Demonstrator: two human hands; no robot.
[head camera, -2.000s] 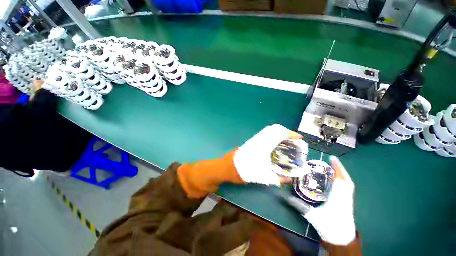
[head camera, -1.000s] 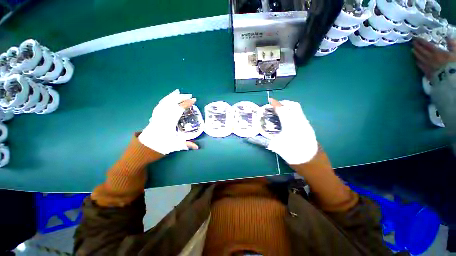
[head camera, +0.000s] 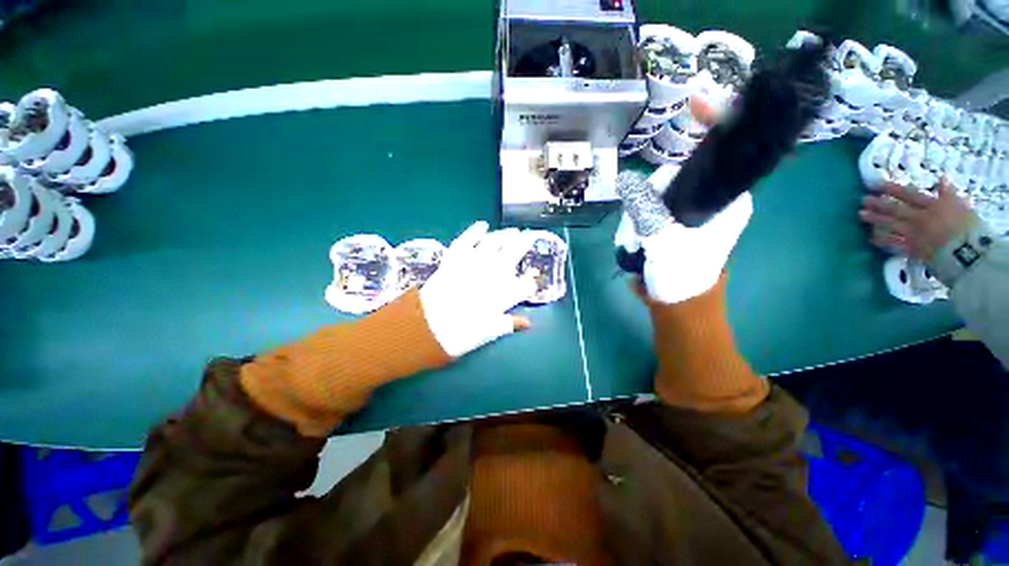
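A row of white camera housings lies open side up on the green bench. Two show left of my left hand, one at the far left (head camera: 362, 274) and one beside it (head camera: 420, 263). My left hand (head camera: 476, 290), in a white glove, covers part of the row. Its fingers and thumb are around the rightmost housing (head camera: 543, 269). My right hand (head camera: 692, 254), also gloved, grips the black electric screwdriver (head camera: 752, 138) near its mottled wrap. The tool is tilted, with its tip low beside the screw feeder (head camera: 559, 127). Whatever lies under my left palm is hidden.
Stacked housings stand at the left (head camera: 55, 149), behind the screwdriver (head camera: 669, 105) and at the right (head camera: 940, 144). Another person's hand (head camera: 918, 221) touches the right stacks. The bench's front edge curves before me. Blue stools (head camera: 874, 492) show below.
My right hand has let go of the right end housing and taken hold of the screwdriver. My left hand has moved from the left end housing to the right end one.
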